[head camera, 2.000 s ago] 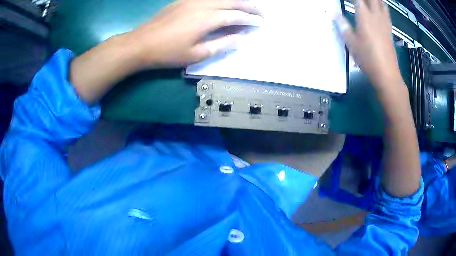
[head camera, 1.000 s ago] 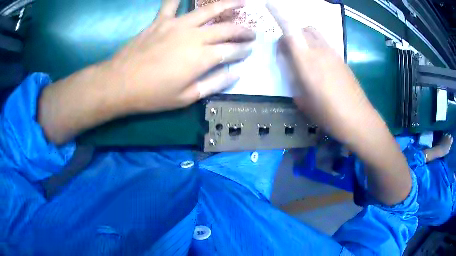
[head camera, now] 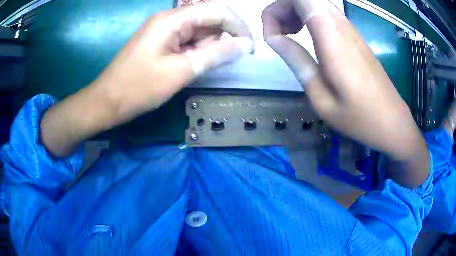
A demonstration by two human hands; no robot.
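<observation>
The grey-brown metal fixture (head camera: 265,137) lies along the near edge of the green bench, with a row of small dark slots. The white tray (head camera: 250,75) lies just beyond it, with reddish specks (head camera: 195,2) at its top left. My left hand (head camera: 170,60) is over the tray's left part, thumb and index fingertips close together. My right hand (head camera: 335,65) is over its right part, fingers curled and thumb near them, hiding the fixture's right end. Both hands wear whitish finger cots. Whether either hand pinches a tiny component cannot be told.
The green bench mat (head camera: 85,45) extends left. A dark ribbed stack (head camera: 419,80) stands at the right, near metal rails. Another person's blue sleeve (head camera: 442,160) is at the right edge. A blue stool (head camera: 337,162) is below the bench.
My right hand first moved left over the tray, then its fingers curled in. My left hand's spread fingers have drawn together. The fixture's right end has become covered by my right hand.
</observation>
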